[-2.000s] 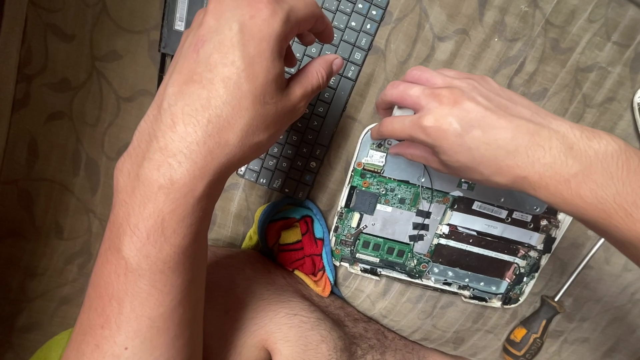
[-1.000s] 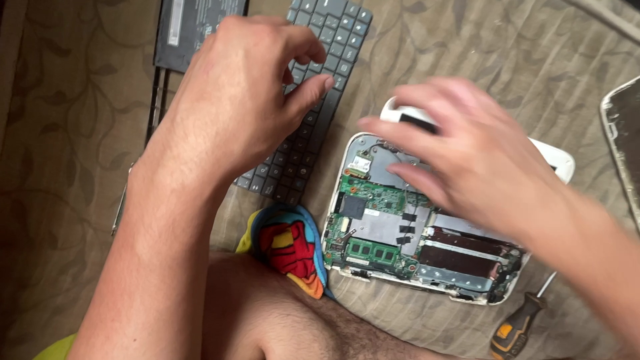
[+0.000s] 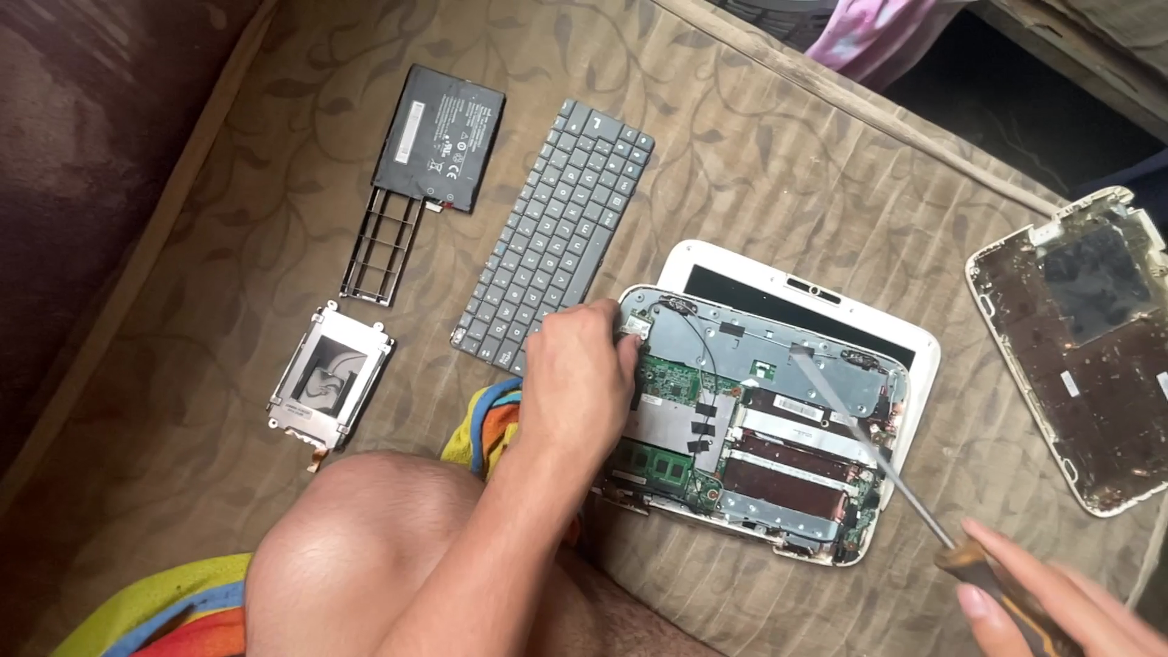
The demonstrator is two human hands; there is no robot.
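An opened white netbook [image 3: 666,429] shows its green circuit board, a RAM module [image 3: 655,467] and black tape strips; part of its white-framed screen [image 3: 803,292] juts out behind the base. My left hand [image 3: 584,374] rests at the netbook's upper left corner, fingers by a small silver card [image 3: 637,326]; whether it grips the edge is hard to see. At the lower right my right hand [image 3: 1031,593] holds a screwdriver [image 3: 899,484] by its dark and orange handle, the shaft pointing up-left over the metal plate. A loose keyboard [image 3: 570,228] lies left of the netbook.
A battery pack [image 3: 443,137] with an open frame and a metal drive caddy [image 3: 333,374] lie at left on the patterned cloth [image 3: 776,137]. At right is a removed laptop cover [image 3: 1077,365]. My bent knee [image 3: 365,538] occupies the lower left.
My left hand has moved from above the keyboard to the netbook's corner. My right hand has left the netbook's top and picked up the screwdriver that lay beside it. The view has shifted widely.
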